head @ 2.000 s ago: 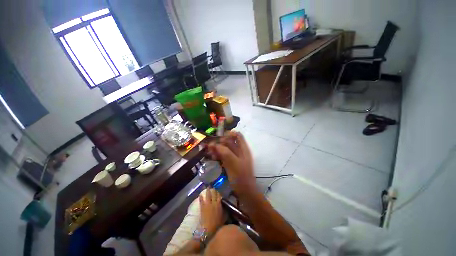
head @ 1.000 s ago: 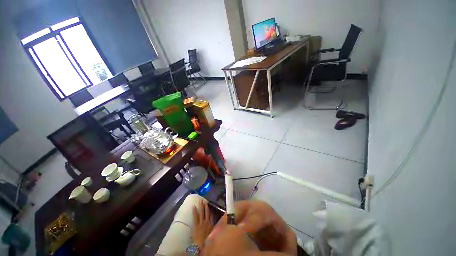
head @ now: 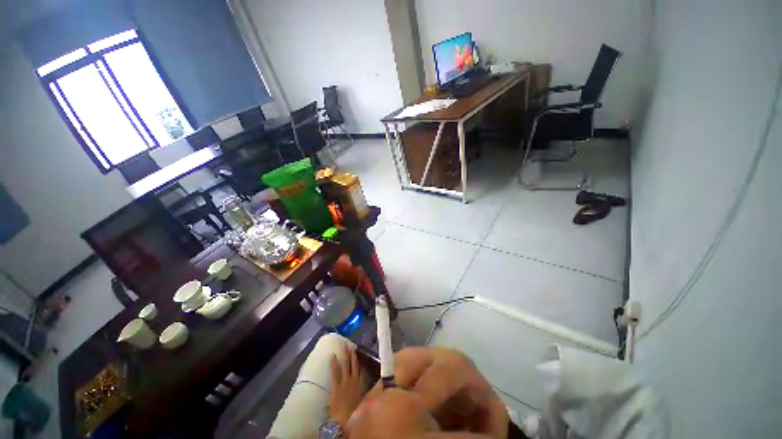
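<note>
A white cigarette (head: 384, 336) stands upright, large and close to the camera, its dark end down at the fingers. My right hand (head: 433, 396) is at the bottom centre, closed around its lower end; the fingers are blurred and partly cut off by the lower edge. My left hand (head: 345, 384) lies on the pale trousers (head: 306, 384), fingers spread and nothing seen in it. A silver wristwatch (head: 329, 429) is on its wrist at the bottom edge. The right hand partly covers the left one.
The dark tea table (head: 257, 310) at left holds white cups (head: 174, 334), a teapot (head: 214, 305), a pitcher (head: 135, 333), an ashtray (head: 103, 396), a glass kettle (head: 273, 243) and a green pouch (head: 297, 195). A water bottle (head: 333, 305) stands beside it. White cloth (head: 592, 394) is at right.
The view has turned right. My right hand has come down and close to the camera, with the cigarette now clearly visible. Over the last second the cigarette has shifted slightly left. My left hand stays on the trousers.
</note>
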